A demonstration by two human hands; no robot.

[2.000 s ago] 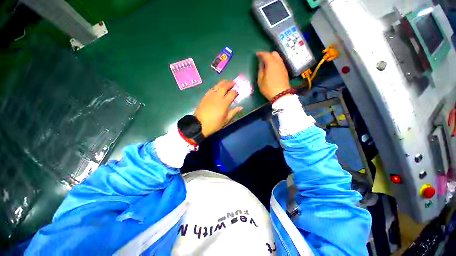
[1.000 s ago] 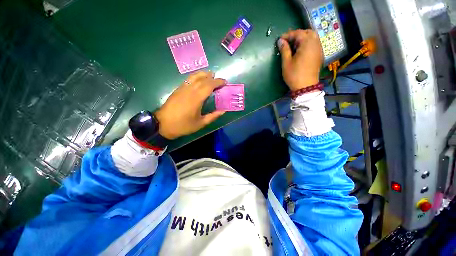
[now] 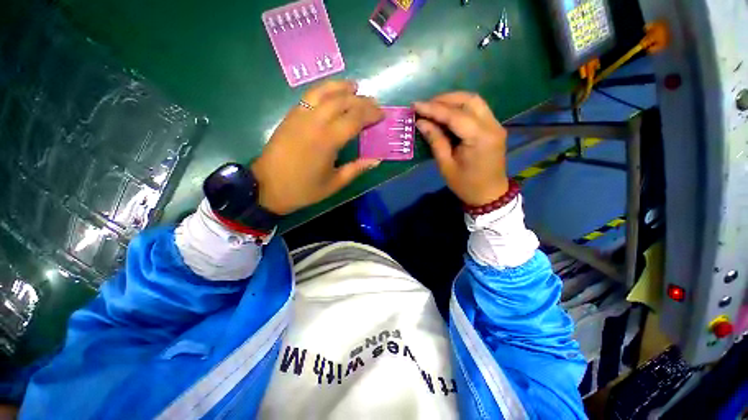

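A small pink pad (image 3: 377, 143) lies near the front edge of the green top, with several silvery pins in a column on its right side. My left hand (image 3: 316, 148) holds the pad between thumb and fingers at its left side. My right hand (image 3: 466, 143) has thumb and index finger pinched together at the pad's upper right corner, by the pins. Whether a pin is between the fingertips cannot be told. A larger pink pad (image 3: 303, 47) with rows of pins lies behind. A few small metal pins (image 3: 497, 31) lie loose on the green top.
A purple and yellow packet (image 3: 394, 20) lies at the back. A grey pendant (image 3: 584, 29) with orange cable (image 3: 627, 59) is at the upper right. A white machine edge with a red button (image 3: 722, 328) runs down the right. Clear trays (image 3: 107, 164) lie at the left.
My right hand has moved from beside the pendant, left and towards me, to the small pad. My left hand stays on the pad. The view has shifted, and more loose pins show.
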